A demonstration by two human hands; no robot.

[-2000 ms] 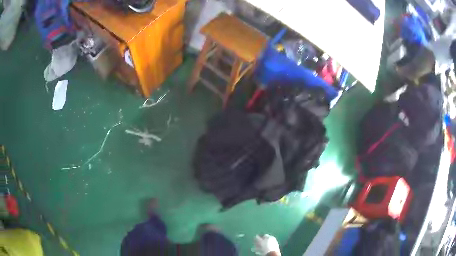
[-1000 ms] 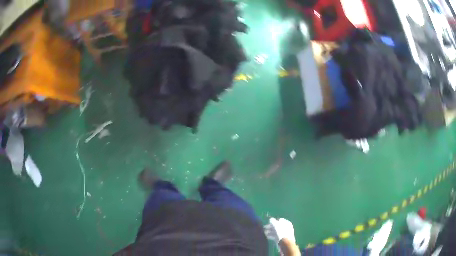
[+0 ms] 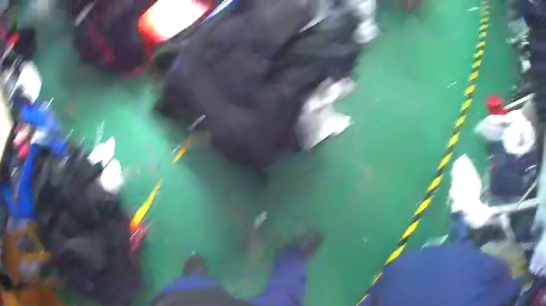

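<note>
Neither of my hands shows in the view now. Nearest in front of me is a large heap of dark garments (image 3: 239, 83) on the green floor, with crumpled white material (image 3: 323, 116) at its right side. The picture is blurred. My blue-trousered legs (image 3: 284, 269) and shoes show at the bottom edge.
Another dark heap (image 3: 84, 221) lies at the left, beside an orange wooden stool (image 3: 24, 251) and blue cloth. A yellow-black aisle tape (image 3: 440, 170) runs down the right. Beyond it are white and dark goods and a rounded blue shape (image 3: 443, 278) at the lower right.
The view has turned right, so the floor heaps have shifted left and the aisle tape stands upright at the right. The white-gloved hand seen earlier at the bottom has left the picture.
</note>
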